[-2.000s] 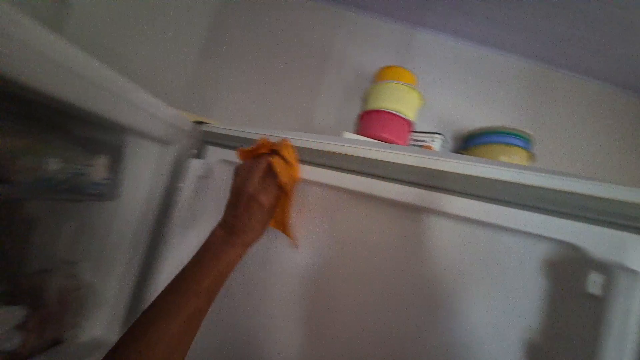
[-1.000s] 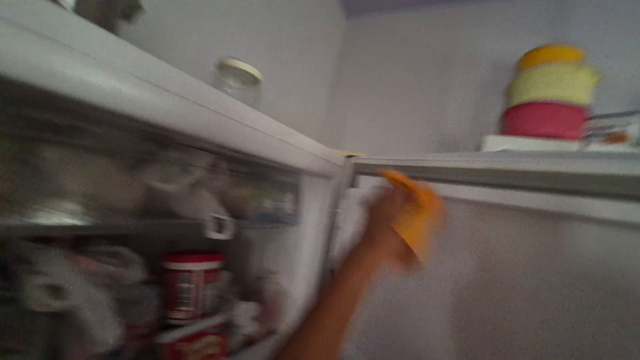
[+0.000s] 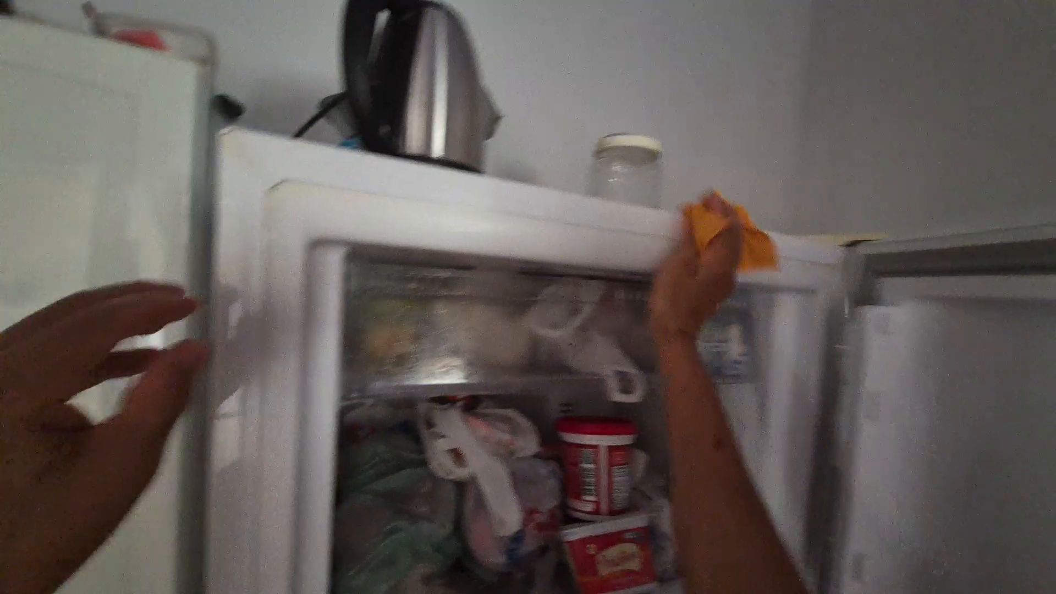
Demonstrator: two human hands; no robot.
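An orange cloth (image 3: 755, 243) is gripped in my right hand (image 3: 701, 272), which rests against the upper front edge of a white freezer cabinet (image 3: 511, 223). The freezer door (image 3: 965, 412) stands open at the right. My left hand (image 3: 91, 404) is raised at the left, fingers apart and holding nothing, in front of the cabinet's left side. Inside the freezer are a clear-fronted compartment (image 3: 445, 330), knotted plastic bags (image 3: 478, 462), a red tub with a lid (image 3: 596, 466) and a red and white container (image 3: 610, 554) under it.
On top of the freezer stand a steel and black electric kettle (image 3: 437, 91) and a glass jar (image 3: 627, 169) with a pale lid, close to my right hand. A tall pale cabinet or appliance (image 3: 99, 206) stands at the left, with a wire-rimmed item on top.
The view has swung far left, from the open door to the freezer front. My right hand, with the orange cloth, has moved from the door's top edge to the cabinet's top edge. My left hand has appeared.
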